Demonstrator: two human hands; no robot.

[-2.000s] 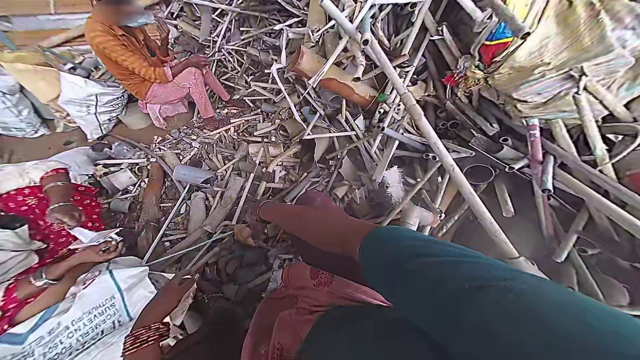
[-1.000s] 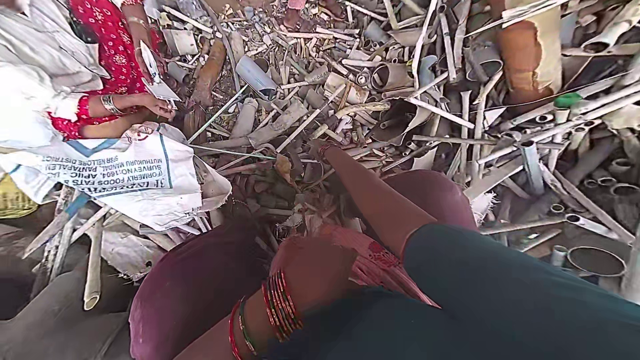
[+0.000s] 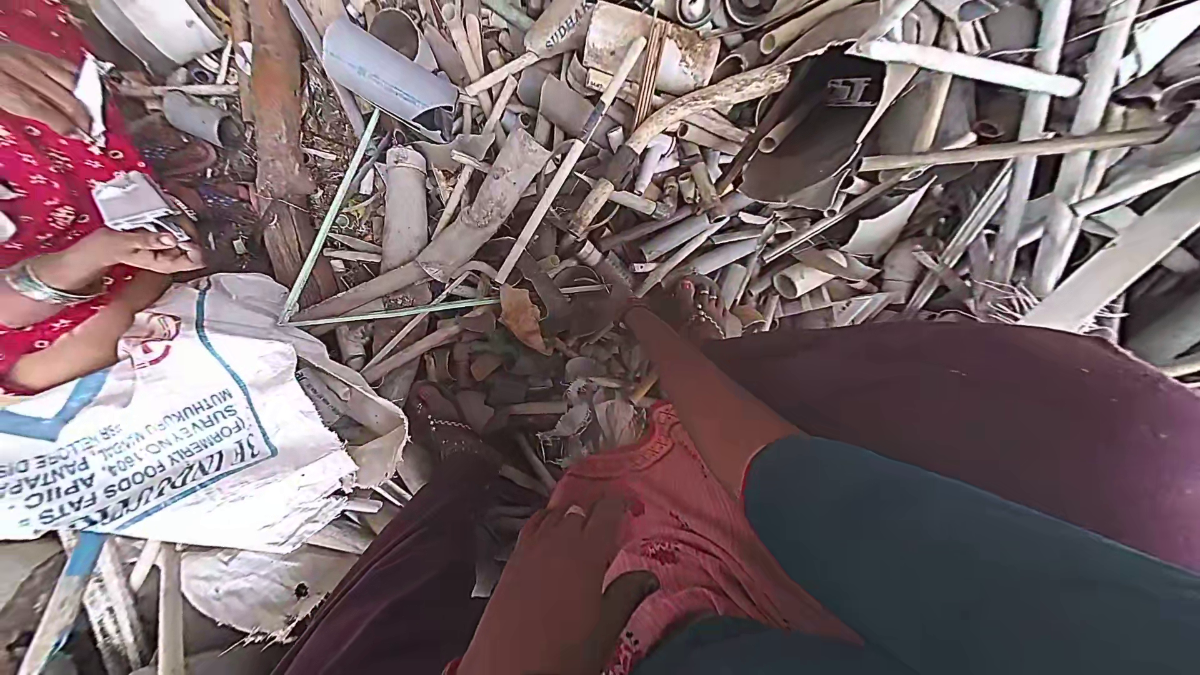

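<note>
My left hand [image 3: 567, 553], with a ring on one finger, lies on a pink patterned cloth [image 3: 670, 525] at the bottom centre. Its thumb is apart from the fingers; whether it grips the cloth is unclear. From a teal sleeve [image 3: 900, 506], my right arm reaches down into the scrap. My right hand [image 3: 600, 305] is dark and blurred among plastic pipe pieces, so its fingers and anything in them cannot be made out. Close by are a brown curled scrap [image 3: 523, 319], a thin pale green strip [image 3: 403, 312] and a long pale stick [image 3: 572, 159].
Broken pipes [image 3: 403, 80] and a brown wooden log [image 3: 278, 141] lie beyond my hands. At left, another person's hand [image 3: 141, 253] is near a printed white sack [image 3: 187, 431]. My feet rest in the scrap, one beside my right hand [image 3: 698, 305], the other further left [image 3: 445, 417].
The view has turned down and closer to the scrap. My left hand, seen beside the cloth one second ago, now lies on it. My right arm still reaches into the scrap.
</note>
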